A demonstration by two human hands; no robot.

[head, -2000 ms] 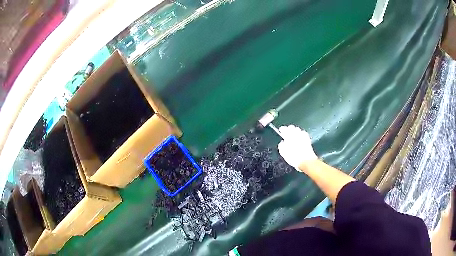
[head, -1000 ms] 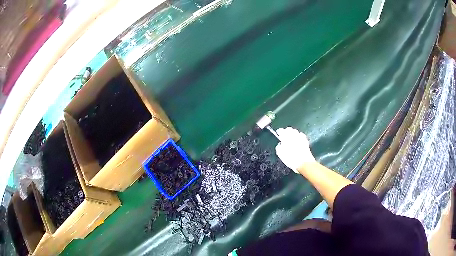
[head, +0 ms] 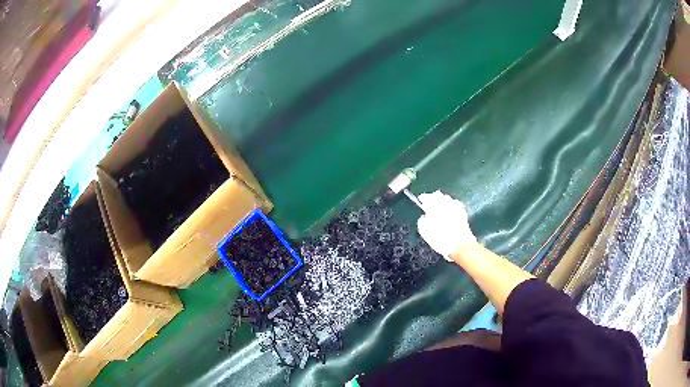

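Note:
My right hand [head: 445, 224], in a white glove, is closed around the thin handle of a small hammer. The hammer's pale head [head: 402, 181] rests at or just above the green surface, left of the hand. A heap of black rings [head: 386, 246] lies below the hammer. A heap of tiny silver pieces [head: 338, 283] adjoins it on the left, with small angular black pieces [head: 291, 338] at its lower left. A blue tray [head: 259, 255] holds black parts. My left hand is not in view.
Open cardboard boxes [head: 198, 236] with black parts stand in a row at the left, with clear crumpled plastic among them. A pale strip [head: 567, 19] lies on the green surface [head: 340, 98] at the top right. Stacked cardboard and plastic wrap [head: 643, 227] are at the right edge.
The view has shifted slightly since the earliest frame. My right hand still holds the hammer in nearly the same place.

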